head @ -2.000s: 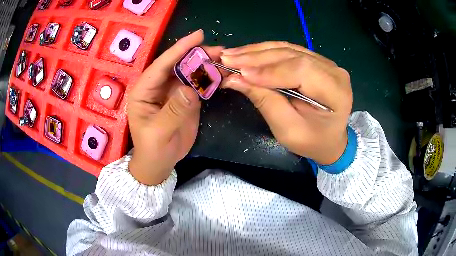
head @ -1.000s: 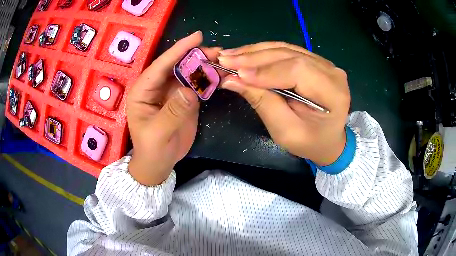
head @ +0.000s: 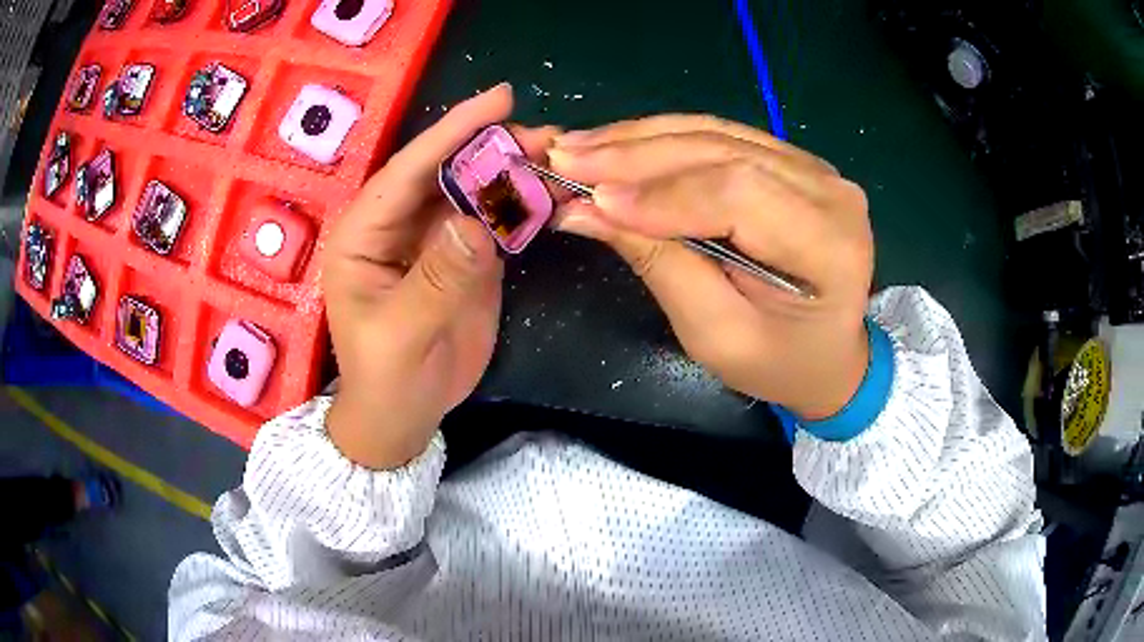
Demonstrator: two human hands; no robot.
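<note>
A pink housing [head: 516,171] with a dark rim is held tilted, its open side facing me. An amber-gold patch [head: 502,205] shows inside it. My left hand [head: 414,270] is bare and grips the housing between thumb and fingers. My right hand [head: 740,238] is bare and holds slim silver tweezers [head: 746,265]. The tweezers' tips reach in at the housing's upper right inner edge. Whether the tips hold a small part is too small to tell.
A red-orange tray [head: 301,296] at left holds pink closed housings [head: 241,363] and dark, silvery open units [head: 161,217]. Pale scraps lie on the dark green mat [head: 602,314]. A blue cord [head: 760,63] runs at the back. Dark equipment and a yellow ring [head: 1084,396] are at right.
The tweezers' rear end has dipped slightly and the right hand has shifted a little left. The left hand still holds the housing. A dark shape has appeared on the floor at lower left.
</note>
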